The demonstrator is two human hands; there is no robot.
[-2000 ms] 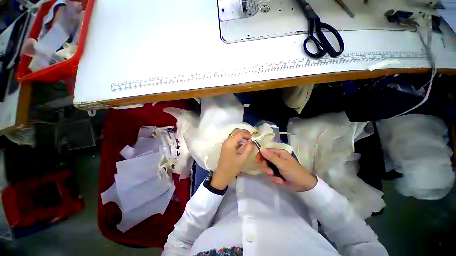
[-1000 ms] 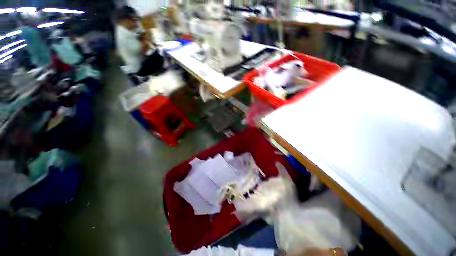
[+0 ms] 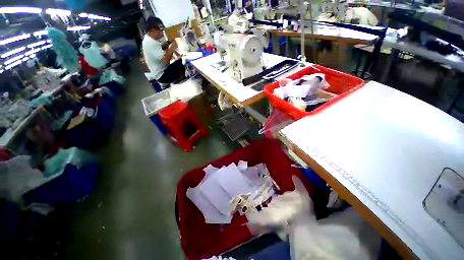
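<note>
Neither of my hands shows in the frame. The sheer cream garment piece [image 3: 325, 236] lies in a soft, partly blurred heap at the bottom right, below the table edge, and the frame's edge cuts it off. Part of it reaches over the rim of the dark red bin [image 3: 191, 223]. In the bin lie flat pale lilac-white cut panels [image 3: 219, 190], overlapping each other. Tangled cream strips [image 3: 247, 202] lie beside them on the right.
The white table [image 3: 376, 137] has a wooden edge on my right. An orange-red basket [image 3: 351, 84] with mixed scraps stands at its far end. Beyond are another sewing machine [image 3: 244, 53], a red stool [image 3: 180, 124] and a seated person [image 3: 158, 51]. Blue bins with cloth line the left.
The view has swung left and up from the lap, so my hands and the small dark tool have left the picture. The bin, the basket and the aisle now show instead.
</note>
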